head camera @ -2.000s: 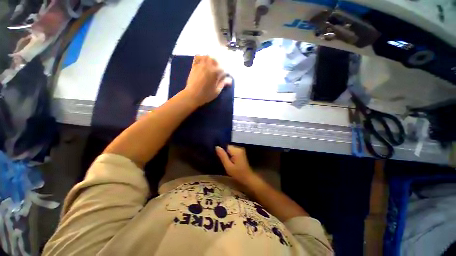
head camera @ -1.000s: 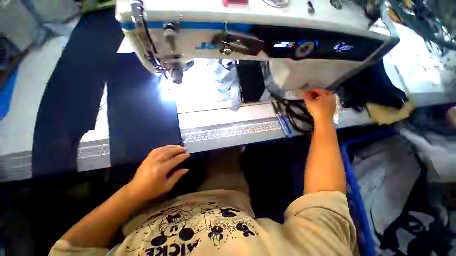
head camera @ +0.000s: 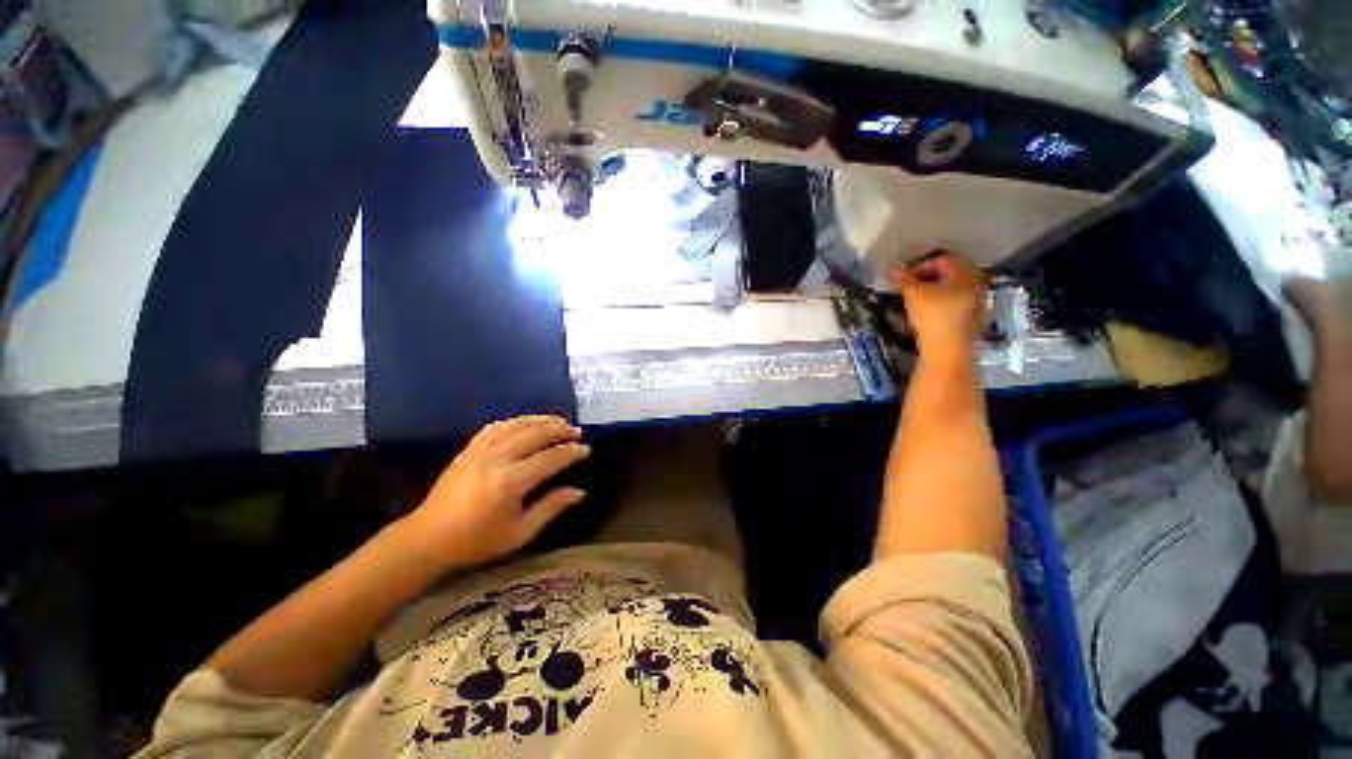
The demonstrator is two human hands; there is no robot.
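A dark fabric panel (head camera: 463, 297) lies on the white machine table, its upper right part beside the lit needle area (head camera: 575, 181). My left hand (head camera: 504, 489) is at the panel's lower right corner by the table's front edge, fingertips on the fabric, thumb apart. A longer dark cut piece (head camera: 245, 252) lies left of the panel. My right hand (head camera: 945, 304) is at the foot of the sewing machine (head camera: 919, 215), fingers bent together; what is between them is too small to tell. Dark scissors beside it are mostly hidden by the hand.
A slim blue tool (head camera: 869, 360) lies left of my right hand. A flat black rectangle (head camera: 777, 227) and pale scraps (head camera: 715, 223) lie behind the needle area. A blue crate (head camera: 1056, 593) with cloth stands at right. Another person's arm (head camera: 1327, 386) shows at the right edge.
My right hand has gone from the panel's lower edge to the machine's foot. My left hand has moved from the panel's top down to its lower right corner. The view has shifted right.
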